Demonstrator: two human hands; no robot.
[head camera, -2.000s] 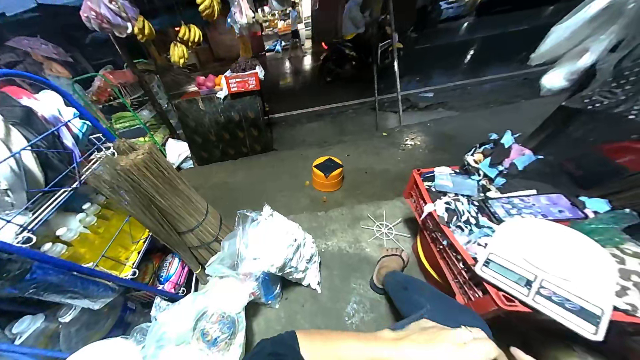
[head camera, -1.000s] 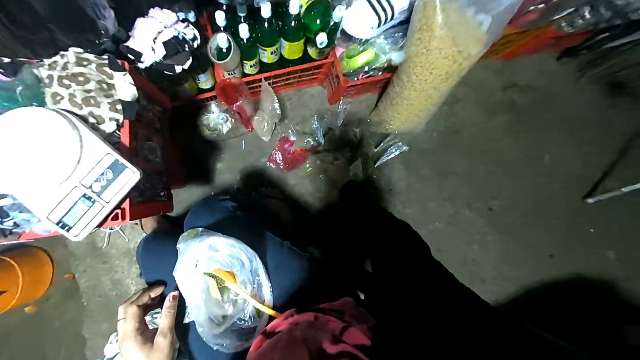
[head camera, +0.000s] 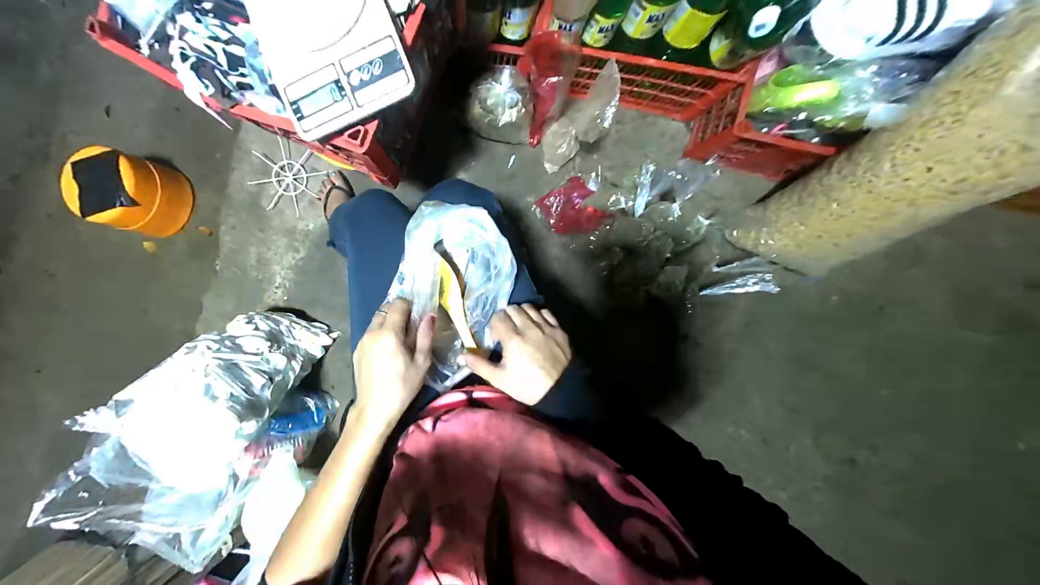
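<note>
A clear plastic bag lies across my lap, on dark blue trousers. Inside its opening shows a yellow and pale long utensil, perhaps a spoon or scoop. My left hand grips the left edge of the bag, fingers bent over the plastic. On the other side, my right hand has its fingers curled at the bag's edge, with the thumb by the lower end of the utensil. What else the bag holds cannot be made out.
A white digital scale sits on a red crate. Green bottles stand in another red crate. An orange container, a filled plastic bag, a tall sack of yellowish pieces and plastic scraps are around me.
The view has swung widely. One second ago only my left hand showed, beside the bag on my lap; now both hands are on the bag.
</note>
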